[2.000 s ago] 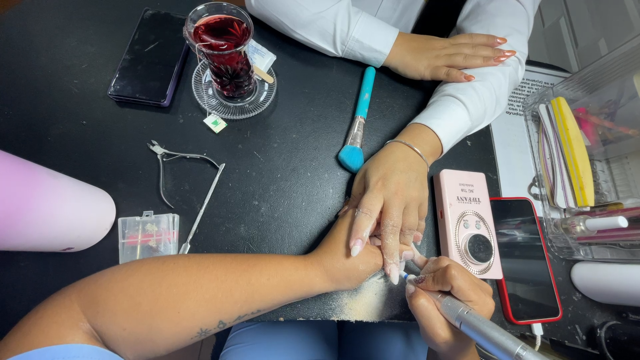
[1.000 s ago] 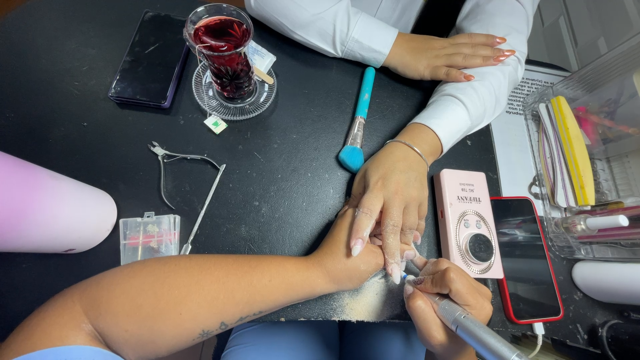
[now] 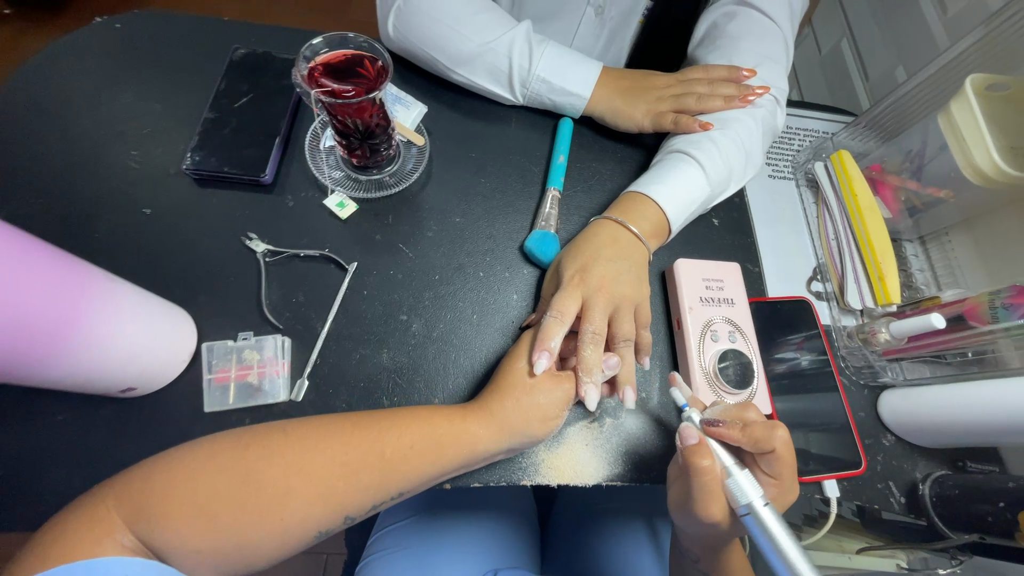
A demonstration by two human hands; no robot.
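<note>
My left hand (image 3: 532, 392) grips the fingers of another person's hand (image 3: 596, 304), which lies palm down over it and wears a thin bracelet. In my right hand (image 3: 732, 464) is a silver electric nail drill (image 3: 748, 496), its white-tipped bit pointing up and left, apart from that hand's nails. Pale filing dust (image 3: 576, 456) covers the table edge below the fingers. Just right of the held hand lies a pink drill control unit (image 3: 718, 332) with a round dial. A teal-handled brush (image 3: 552, 196) rests above the held hand. The person's other hand (image 3: 672, 98) lies on their white sleeve.
On the black table (image 3: 432, 304) are cuticle nippers (image 3: 268, 272), a metal cuticle pusher (image 3: 324, 332), a small clear case (image 3: 246, 372), a dark phone (image 3: 242, 116) and a glass of red drink (image 3: 352, 104) on a saucer. A red-edged phone (image 3: 808, 384) and a clear organizer (image 3: 864, 372) stand right.
My right hand has drawn the nail drill away from the other person's fingers, to the right. My left hand keeps its hold on them.
</note>
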